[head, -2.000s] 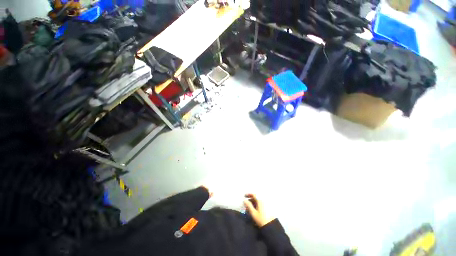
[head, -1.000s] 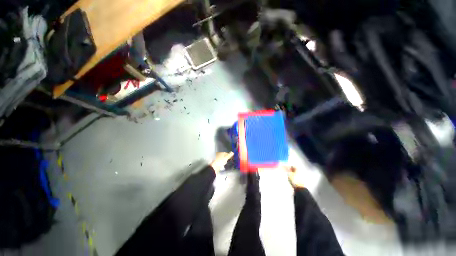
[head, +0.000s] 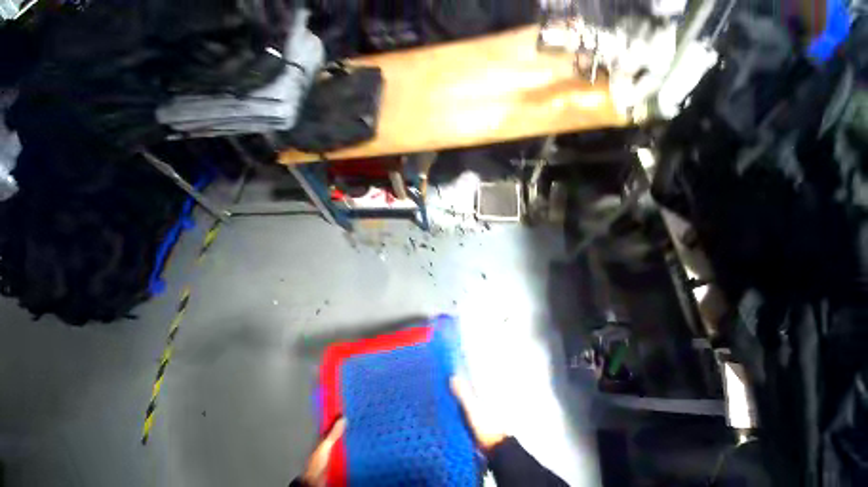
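The blue gel seat cushion (head: 395,409) with a red layer beneath is at the bottom centre, close to the camera. It hides most of what is under it; the stool's legs cannot be made out. My left hand (head: 325,455) is at its left edge, and my right hand (head: 475,416) is at its right edge. Both hands hold it from the sides, fingers partly hidden and blurred.
A long pale wood table (head: 476,90) stands ahead, with black panels (head: 338,109) at its left end. A shallow tray (head: 499,202) lies under it. Black bags (head: 86,238) are heaped at left. Yellow-black tape (head: 169,344) marks the floor. Dark machine frames stand at right.
My hands have closed on the sides of the cushion, which now looks larger and nearer, lower in view. The view has turned left towards the wood table.
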